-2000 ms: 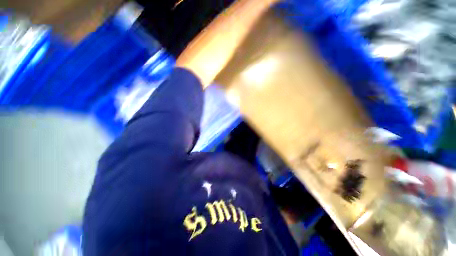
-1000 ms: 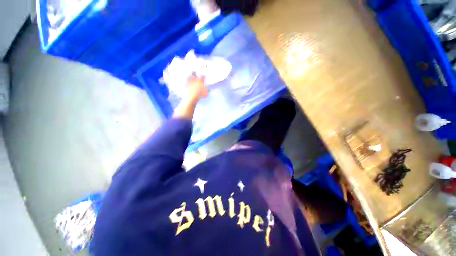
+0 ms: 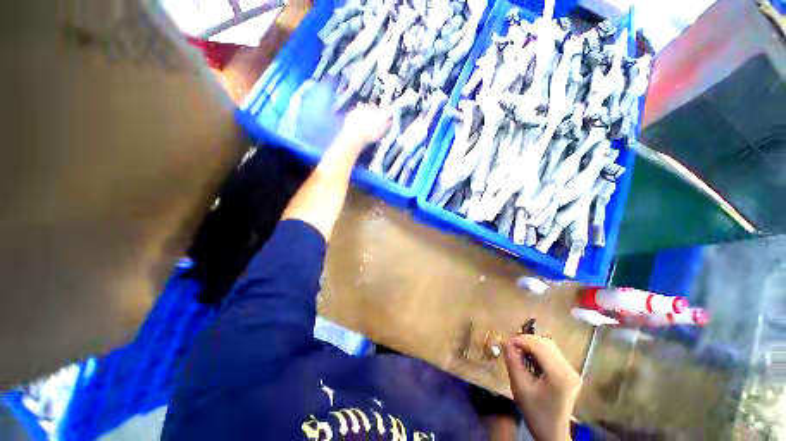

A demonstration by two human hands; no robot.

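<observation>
My left hand [image 3: 366,125] reaches into the left blue crate [image 3: 293,148] and touches pale grey-white plastic handles [image 3: 405,138]. It is blurred, and whether its fingers grip a handle cannot be told. My right hand [image 3: 545,377] is low on the right, over the small heap of black loops [image 3: 529,362]. Its fingertips touch the heap's left side and hide part of it; whether they hold a loop is unclear. A small brown pad [image 3: 477,343] with a white knob [image 3: 495,350] lies just left of that hand.
A second blue crate [image 3: 517,248] full of handles stands to the right. Red and white bottles [image 3: 642,303] and a small white bottle [image 3: 534,284] lie beyond the heap. A black cloth [image 3: 246,220] is at left. A person's arm [image 3: 280,39] shows beyond the left crate.
My left hand has moved from white material in a lower crate beside the table to the handles in the table crate. My right hand has come into view at the black loops.
</observation>
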